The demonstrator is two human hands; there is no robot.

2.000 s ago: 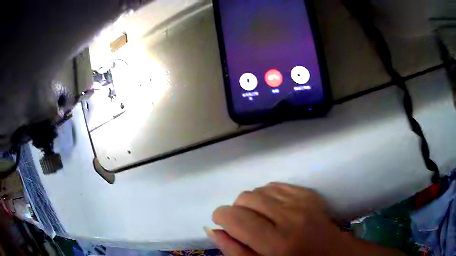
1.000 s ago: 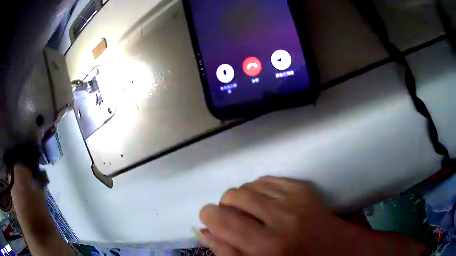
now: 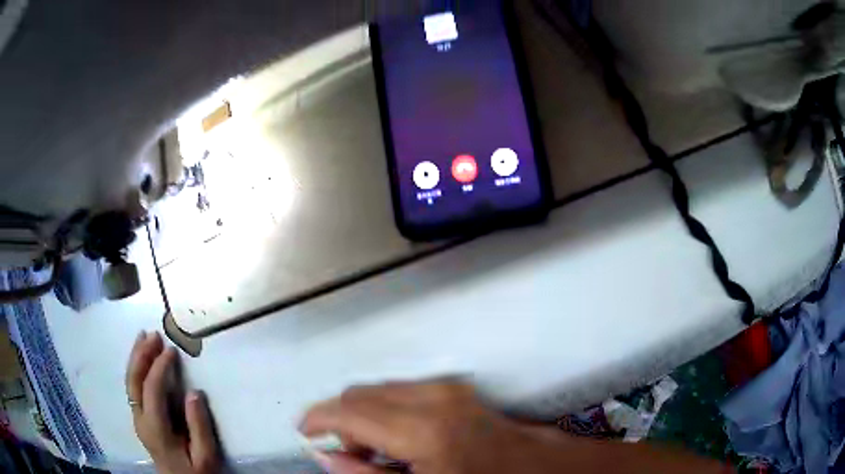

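My left hand (image 3: pixel 171 407) is at the lower left on the white table (image 3: pixel 278 375), below the corner of the bed plate. Its thumb and fingers are apart and it holds nothing visible. My right hand (image 3: pixel 417 426) is blurred at the bottom centre, low over the table's front edge, with curled fingers; whether something is in it cannot be told. The machine bed plate (image 3: pixel 315 222) lies beyond both hands. The needle area (image 3: pixel 195 176) at its left is washed out by bright lamp light.
A smartphone (image 3: pixel 463 120) with a purple call screen lies on the bed. A twisted black cable (image 3: pixel 681 199) runs right of it. A knurled knob (image 3: pixel 120 280) hangs at left. Stacked light-blue strips (image 3: pixel 42 370) lie at far left. Light-blue cloth (image 3: pixel 788 398) shows below the table edge at right.
My left hand has come down from the far left edge, beside the machine head, onto the table. My right hand has moved left. The view has shifted, showing more of the phone and the right side.
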